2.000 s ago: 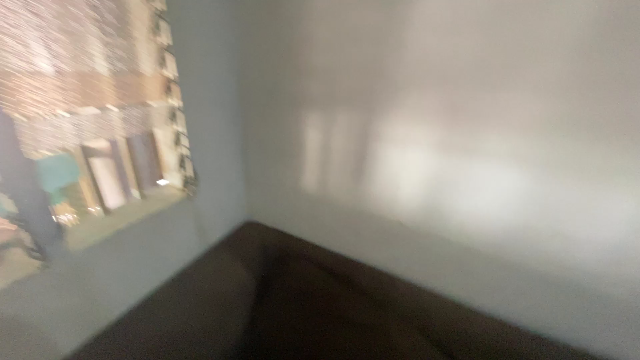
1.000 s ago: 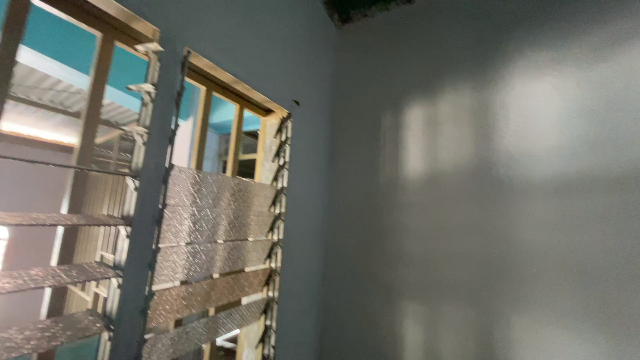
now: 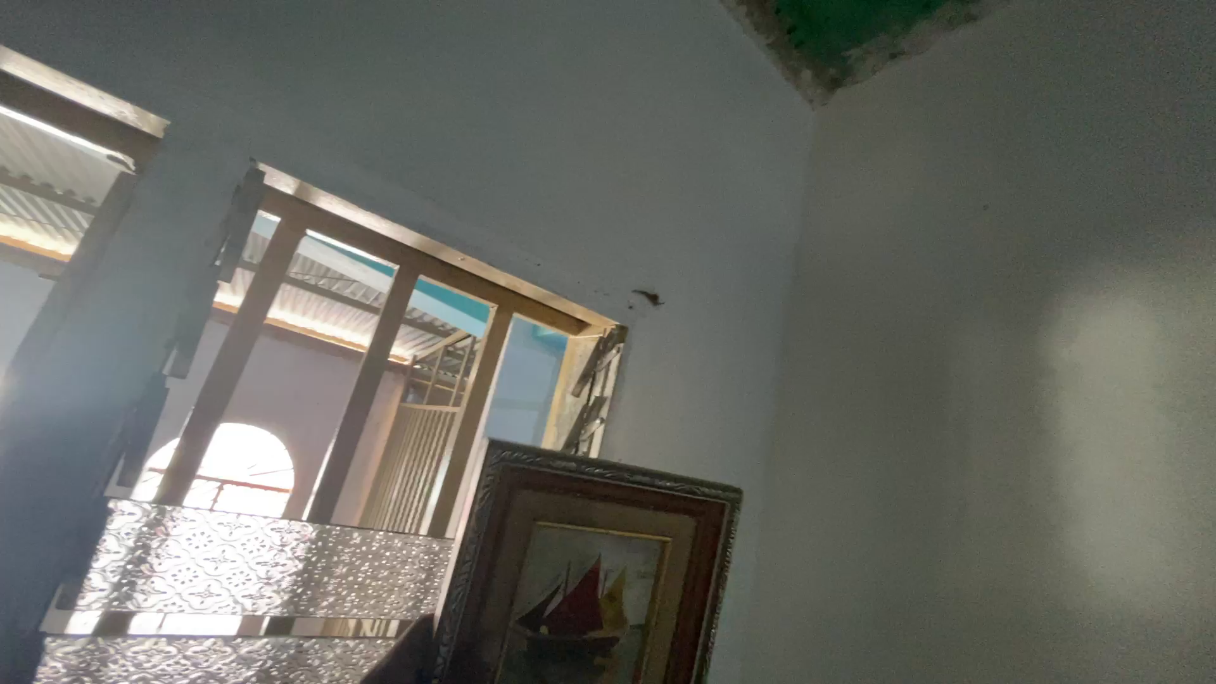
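Observation:
A framed picture of sailing boats [image 3: 589, 608] rises into the lower middle of the view, slightly tilted, its bottom out of view. It has a dark carved outer frame, a reddish-brown band and a thin gold inner edge; red and yellow sails show. At the lower left edge of the frame is a dark shape, too shadowed to tell whether it is part of my left hand. My right hand is not in view. Whatever supports the picture is hidden below.
Behind the picture, a louvred window [image 3: 408, 271] has wooden bars and patterned glass slats [image 3: 209, 560]. Part of another window [image 3: 66, 104] is at far left. A small dark mark [image 3: 649, 297] is on the wall near the window. Pale walls meet in a corner at right.
The framed picture now shows in front of the window; neither earlier frame shows it. The view has swung upward and toward the window.

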